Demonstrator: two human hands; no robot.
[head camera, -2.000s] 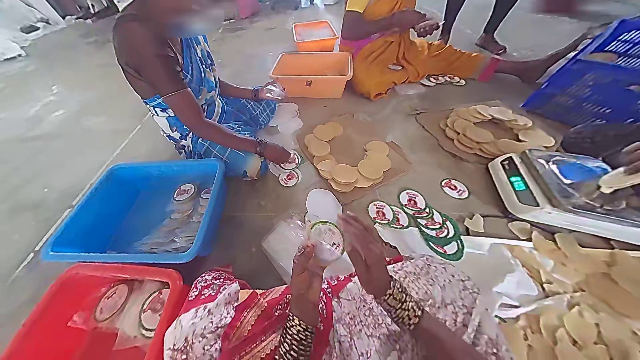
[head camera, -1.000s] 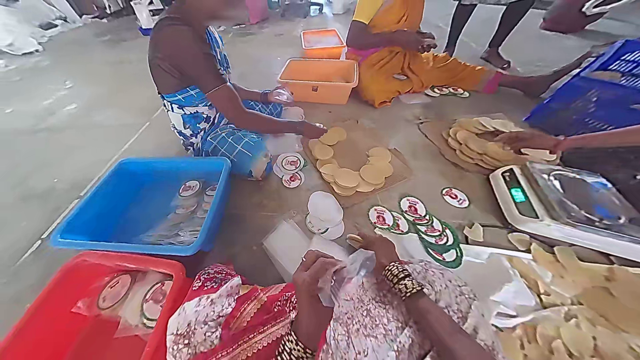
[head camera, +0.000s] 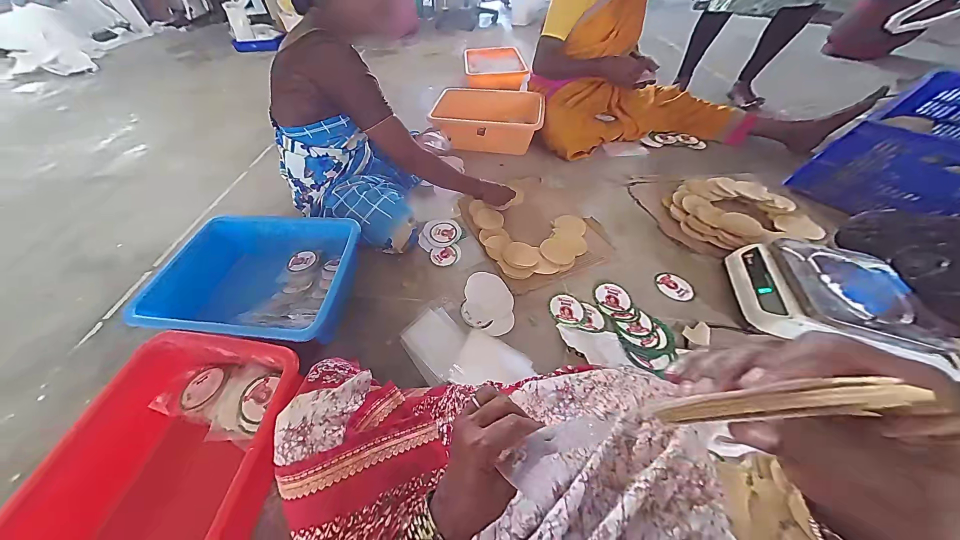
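Low in the centre, my left hand (head camera: 484, 457) has its fingers curled on a clear plastic bag (head camera: 547, 450) over the patterned cloth on my lap. My right hand (head camera: 855, 457), large and blurred at the right edge, grips a stack of thin pale discs (head camera: 795, 399) seen edge-on. Part of the skin above that stack is blurred; I cannot tell whether another person's hand is there too. In front of my lap lie flat clear bags (head camera: 435, 341), white round papers (head camera: 489, 300) and an overlapping pile of printed round labels with green rims (head camera: 637, 326).
A red tub (head camera: 150, 450) and a blue tub (head camera: 240, 225) hold filled packets at left. A person (head camera: 337, 112) reaches to a ring of discs (head camera: 521, 255); another sits near orange tubs (head camera: 487, 120). A scale (head camera: 765, 292), more discs (head camera: 731, 214) and a blue crate (head camera: 877, 165) are at right.
My right hand has moved from the centre to the right and now holds a stack of discs. My left hand stays low in the centre with a clear bag.
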